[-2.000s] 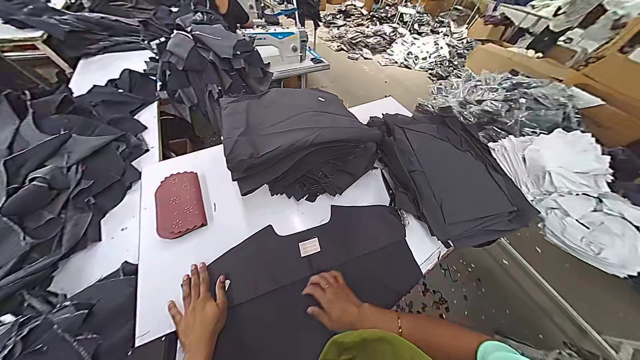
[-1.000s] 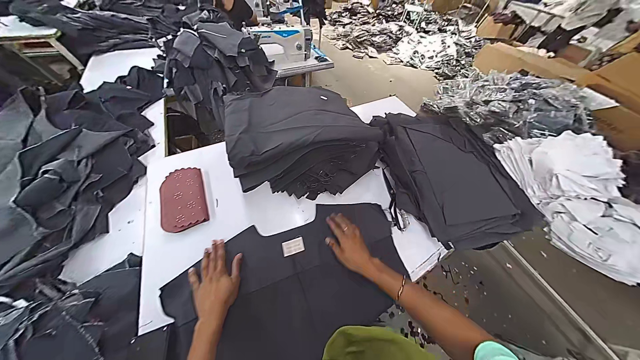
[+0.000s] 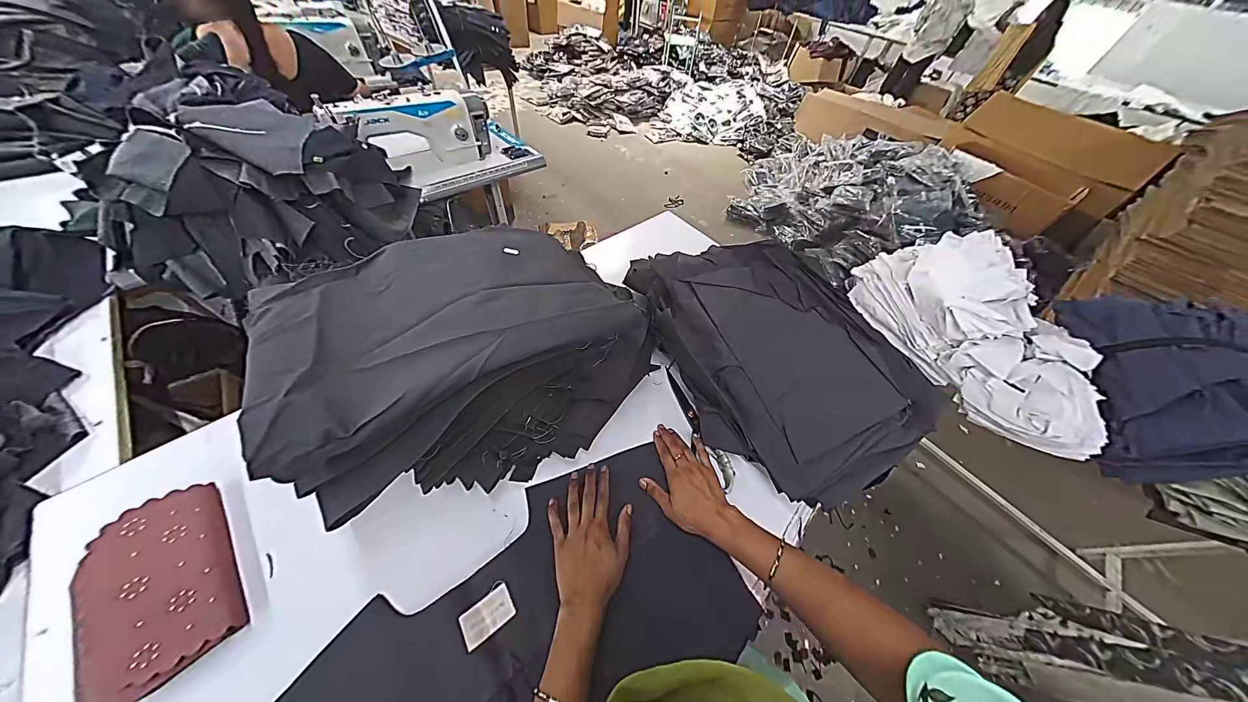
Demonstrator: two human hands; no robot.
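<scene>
A dark cut fabric panel (image 3: 643, 585) lies flat on the white table (image 3: 390, 526), with a small pale label (image 3: 487, 617) on it. My left hand (image 3: 590, 536) rests on the panel, palm down with fingers spread, to the right of the label. Near the panel's upper right edge, my right hand (image 3: 690, 483) lies flat too, fingers apart. Beyond both hands is a thick stack of dark fabric pieces (image 3: 439, 341); a second dark stack (image 3: 790, 361) lies to its right. A maroon scalloped case with cut-out flowers (image 3: 161, 595) is at the table's left.
Dark fabric pieces (image 3: 244, 175) are heaped behind on the left, beside a sewing machine (image 3: 419, 127) and a person (image 3: 283, 58). White fabric bundles (image 3: 994, 341), plastic-wrapped items (image 3: 858, 195) and cardboard boxes (image 3: 1053, 156) are on the right.
My left hand has moved right across the panel, past the label and close to my right hand. The view has shifted closer to the stacks.
</scene>
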